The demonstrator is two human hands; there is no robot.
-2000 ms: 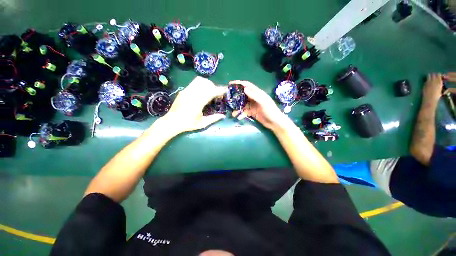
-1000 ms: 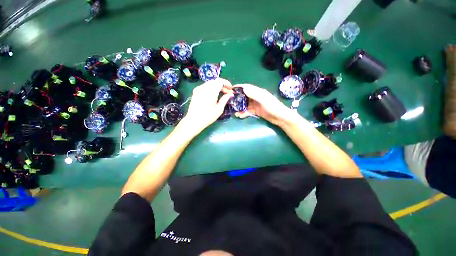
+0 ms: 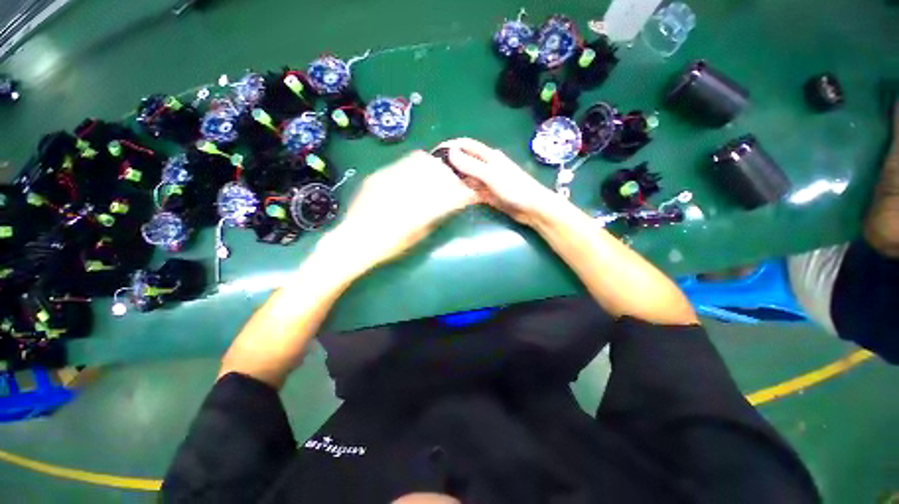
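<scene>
My left hand and my right hand meet above the green bench, in front of my chest. Both are closed around a partly assembled unit. Only a small dark part of it shows between the fingers; the rest is hidden. Round circuit boards with lead wires sit on black bodies to the left of my hands. Another round circuit board lies to the right, beside a black ring.
Many black bodies crowd the bench's left end. Two black sleeves, a small black cap and a clear plastic cup stand at the right, near a white post. A person's arm is at the right edge.
My left hand has turned and closed over the unit, which showed its blue board before and is now mostly covered. The whole view has shifted a little.
</scene>
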